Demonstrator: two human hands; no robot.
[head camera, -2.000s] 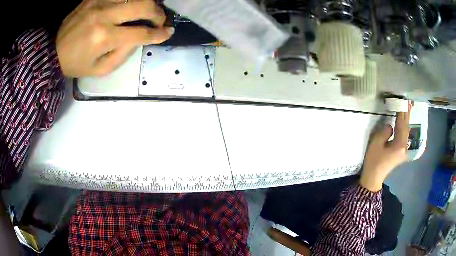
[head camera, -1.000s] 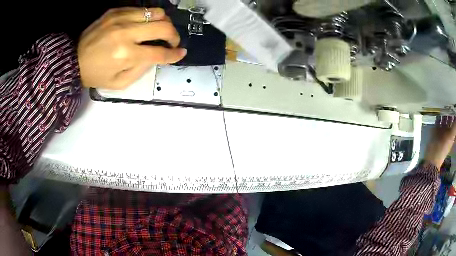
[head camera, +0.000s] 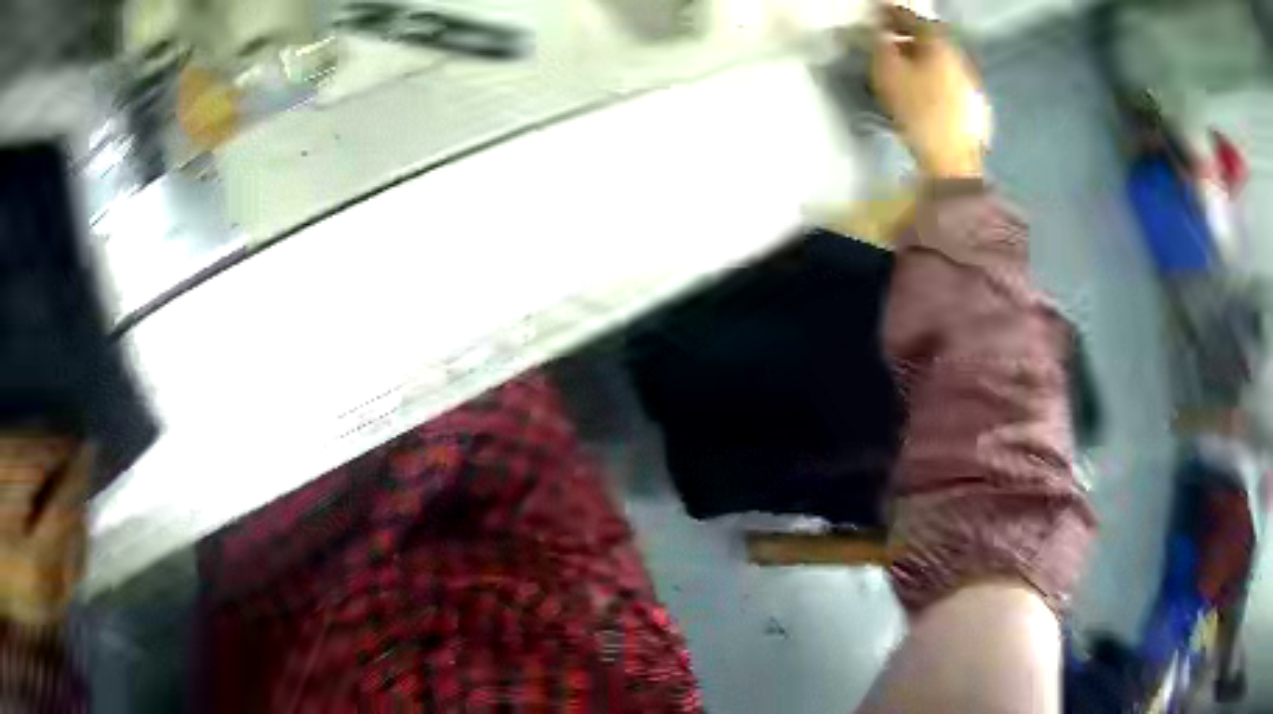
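The view is blurred. A black garment piece (head camera: 53, 286) lies across the left end of the white sewing machine bed (head camera: 489, 265). My left hand (head camera: 39, 523), cut off by the left edge, is closed on its near end; the fingers are indistinct. My right hand (head camera: 933, 95) is at the far right end of the bed, fingers bent; whether it holds anything cannot be told. The needle area (head camera: 133, 133) is smeared at the upper left, beside an orange-tan piece (head camera: 207, 109).
A black cloth heap (head camera: 782, 377) lies low beyond the bed's front edge, above a wooden bar (head camera: 817, 547). My plaid apron (head camera: 475, 558) is below the bed. Blue and red things (head camera: 1173, 209) stand on the far right, beside the grey floor (head camera: 754, 628).
The view has swung right, so the bed appears tilted and further left. My left hand has drawn the black garment piece forward over the bed. My right hand remains around the bed's right end.
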